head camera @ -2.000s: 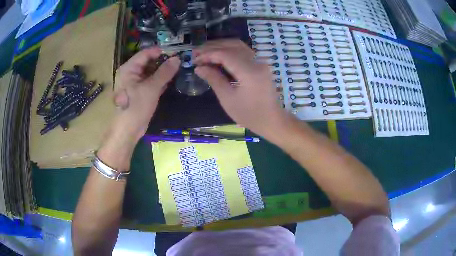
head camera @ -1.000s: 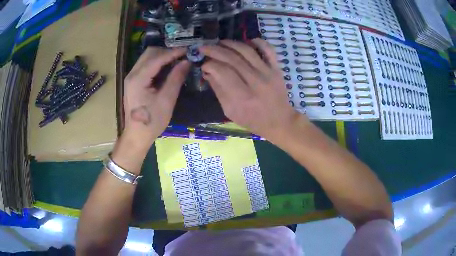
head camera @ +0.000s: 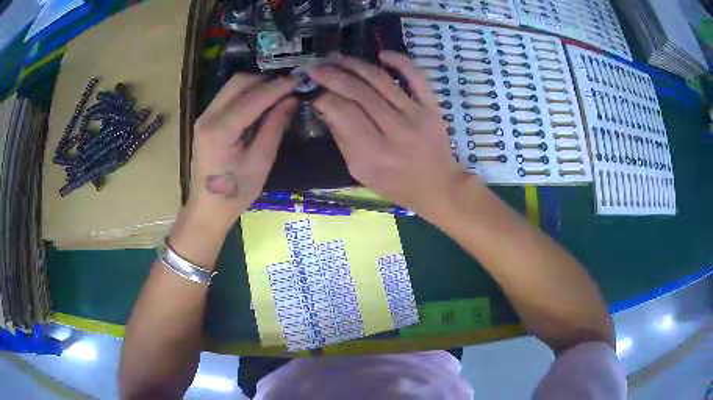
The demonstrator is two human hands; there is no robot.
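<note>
My left hand (head camera: 238,141) and my right hand (head camera: 383,125) meet at the silver press nest (head camera: 306,81) below the black bench press (head camera: 301,31). The fingertips of both hands touch at the nest's top. Whatever they pinch there is too small and too covered to tell. Link parts (head camera: 489,144) lie in rows in the white parts tray (head camera: 469,169) at the right. Dark ribbed sticks of stacked ring pieces (head camera: 102,141) lie piled on the brown cardboard sheets (head camera: 156,199) at the left.
A yellow label sheet (head camera: 369,301) lies in front of the press, with purple and blue pens (head camera: 324,208) above it. A green label (head camera: 447,316) is near the front edge. Another filled tray (head camera: 635,205) stands right, stacked trays (head camera: 664,39) far right. More cardboard (head camera: 22,226) stands far left.
Since two seconds ago both hands have come closer together over the nest, and the right hand's fingers now reach over its top. Since one second ago the fingers have shifted only slightly.
</note>
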